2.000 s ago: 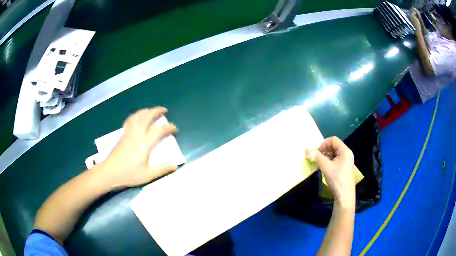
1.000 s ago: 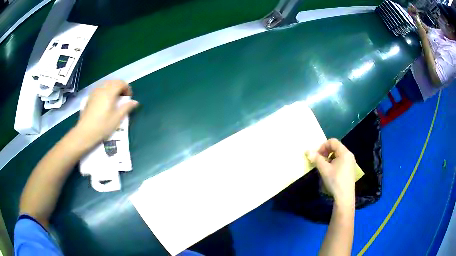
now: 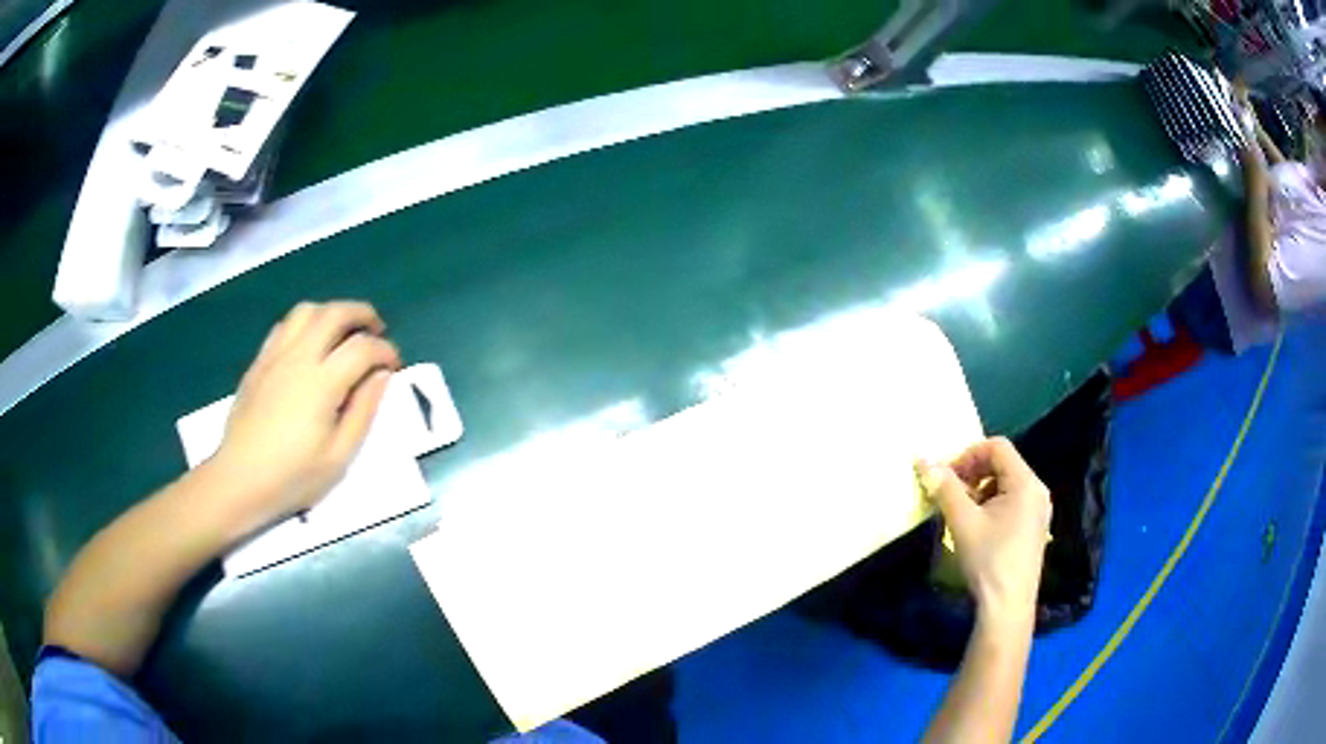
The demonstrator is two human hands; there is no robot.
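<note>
A white hang-tab package lies flat on the dark green worktop, its slotted tab pointing right. My left hand rests over it with fingers curled at its upper edge; its fingertips are partly hidden, so I cannot tell whether it grips. A long white label sheet lies to the right of the package, along the table's near edge. My right hand pinches the sheet's right end, where a bit of yellow backing shows at the fingertips. No sticker can be made out.
A stack of printed packages and a white bar lie at the far left by the metal rail. A black-bagged bin is below the right edge. A person in pink and a striped stack are far right.
The package under my left hand has turned, its tab now pointing right instead of toward me, and its printed face no longer shows. My right hand stays at the sheet's end. The view has shifted slightly.
</note>
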